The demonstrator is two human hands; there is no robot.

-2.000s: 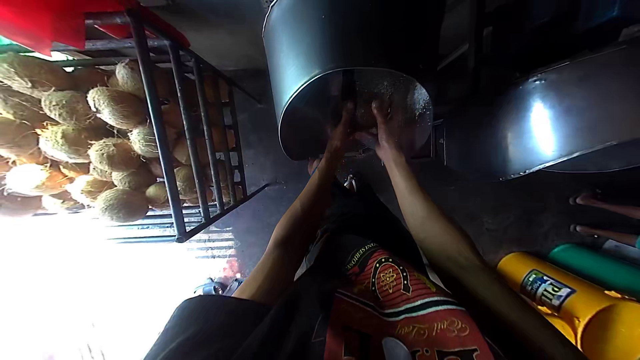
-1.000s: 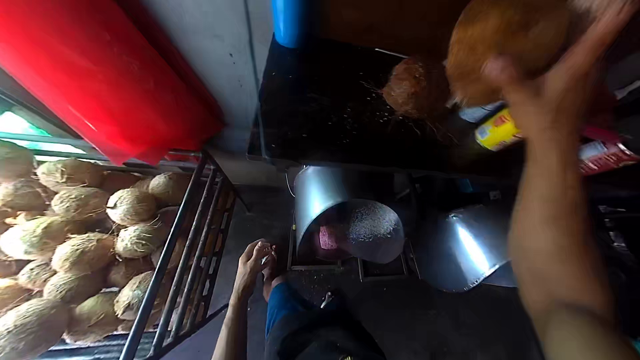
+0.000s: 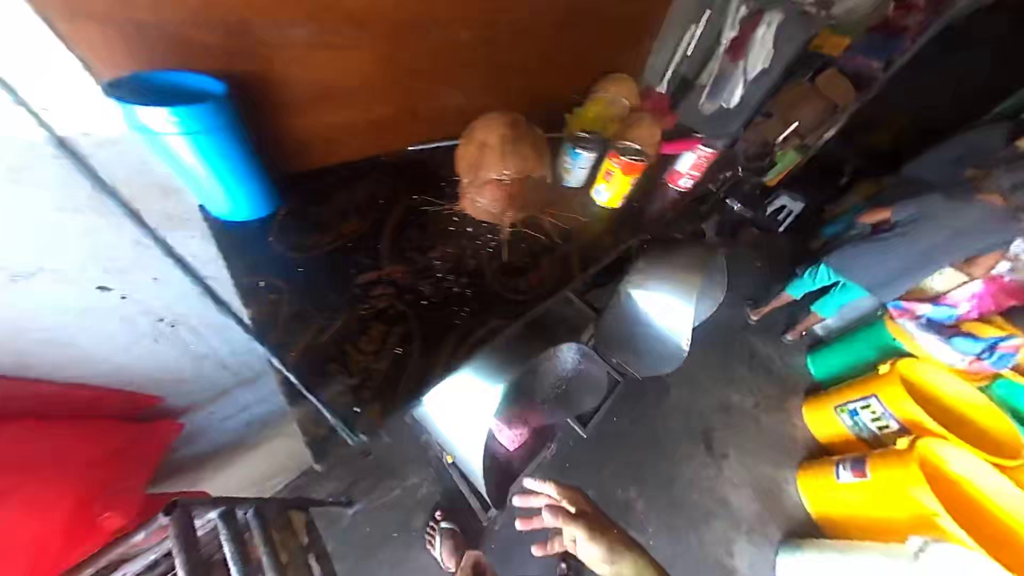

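My right hand [image 3: 572, 524] is at the bottom centre, palm up with its fingers spread and nothing in it. A patch of skin at the bottom edge beside it may be part of my left hand; its shape is cut off. Beyond my right hand stands an open metal container [image 3: 464, 416] with a pink thing [image 3: 512, 432] inside. On the dark, littered counter [image 3: 360, 264] a brown coconut [image 3: 502, 148] rests against a hairy-fibred one [image 3: 500, 196]. Neither hand touches them.
A blue plastic bin [image 3: 200, 148] stands at the counter's left end. Cans [image 3: 618, 174] are right of the coconuts. A second metal container [image 3: 656, 308] stands on the floor. Yellow drums [image 3: 872, 492] and a person [image 3: 920, 232] are at the right. A metal rack [image 3: 240, 532] is at lower left.
My right hand has come down from the brown coconut it was touching at the upper right and is now empty. The view has swung toward the counter.
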